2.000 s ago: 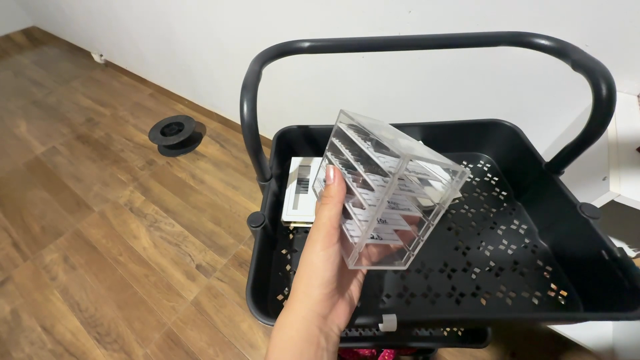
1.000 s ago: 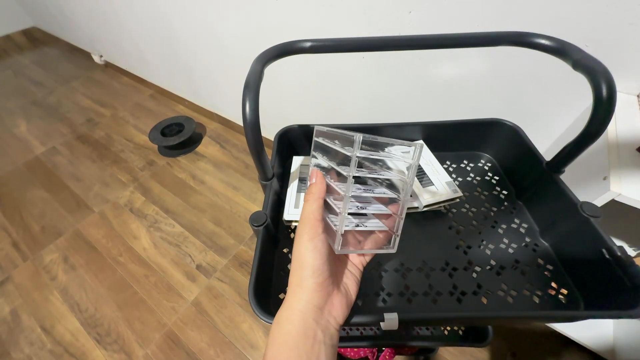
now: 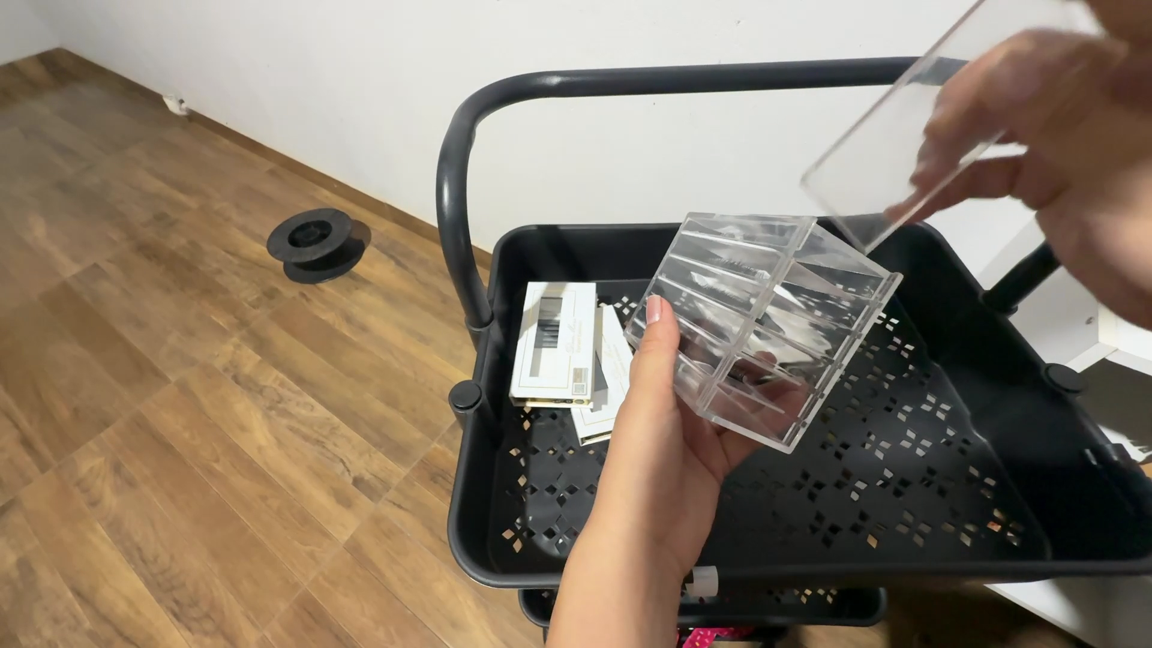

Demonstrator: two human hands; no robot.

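Observation:
My left hand (image 3: 670, 432) holds a clear acrylic box with slanted dividers (image 3: 765, 315), tilted above the black perforated cart tray (image 3: 558, 571). At the upper right my right hand (image 3: 1035, 135), partly cut off by the frame edge and blurred, grips a flat clear plastic panel (image 3: 891, 135) by its edge. The panel is close to the box's upper right corner; whether they touch I cannot tell. White flat boxes with writing (image 3: 576, 378) lie overlapping at the tray's left side, partly hidden behind my left hand and the acrylic box.
The cart's curved black handle (image 3: 720, 81) rises behind the tray, near the white wall (image 3: 360, 81). A black spool (image 3: 310, 243) lies on the wood-look floor (image 3: 225, 432) at left. White shelving (image 3: 1035, 261) stands at right. Something pink (image 3: 711, 637) shows on a lower tier.
My right hand has come into view at the upper right with the clear panel. My left hand has turned and tilted the acrylic box, which now shows more of its side.

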